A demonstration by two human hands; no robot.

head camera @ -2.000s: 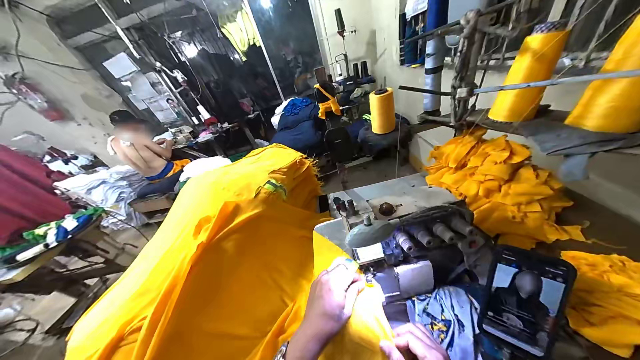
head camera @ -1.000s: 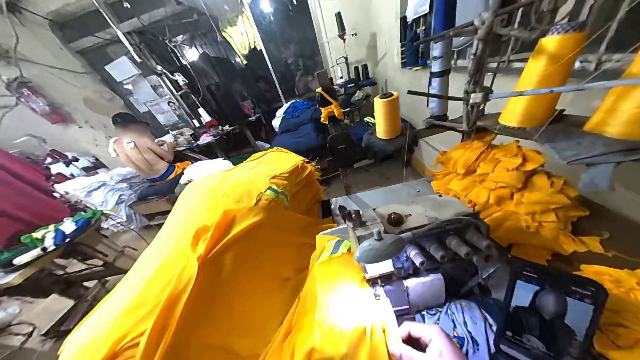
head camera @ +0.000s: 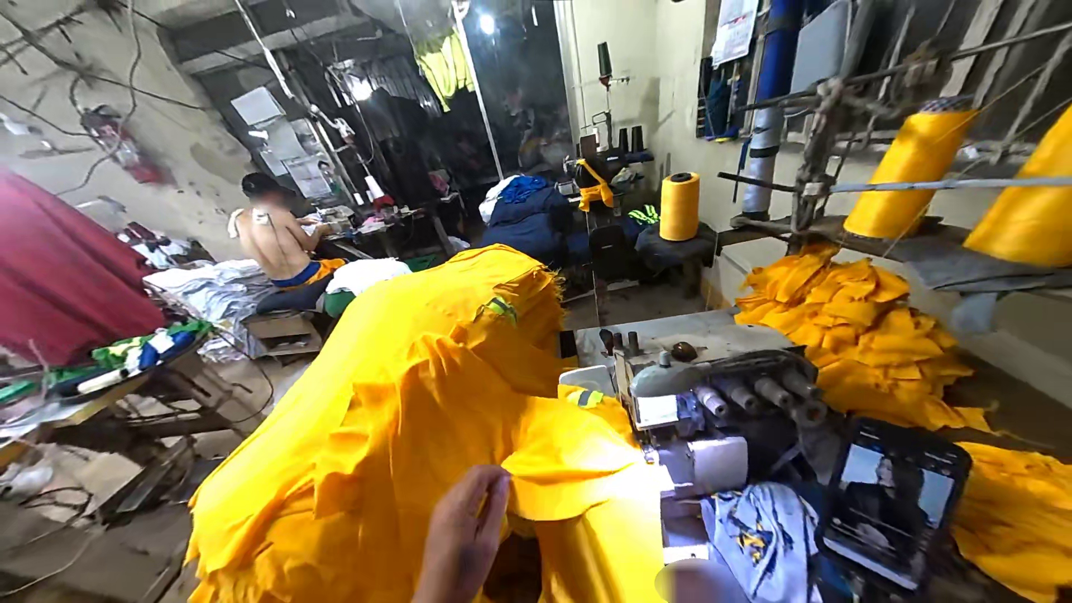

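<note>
Yellow fabric lies in a large heap, and a brightly lit piece of it reaches to the needle area of an overlock sewing machine. With thumb and fingers, my left hand pinches the edge of that piece, left of the machine. Only a blurred part of my right hand shows at the bottom edge, beside the machine's front; its fingers cannot be made out. A green-and-grey striped strip shows on the fabric behind the lit area.
A phone stands right of the machine, near a grey-blue cloth. Yellow pieces are piled behind it. Large yellow thread cones stand on a ledge at upper right. A person sits farther back at left.
My left hand, hidden in the middle frame, is in view again, farther left of the machine than at first. My right hand has dropped mostly out of view. The yellow piece has shifted and spreads leftward.
</note>
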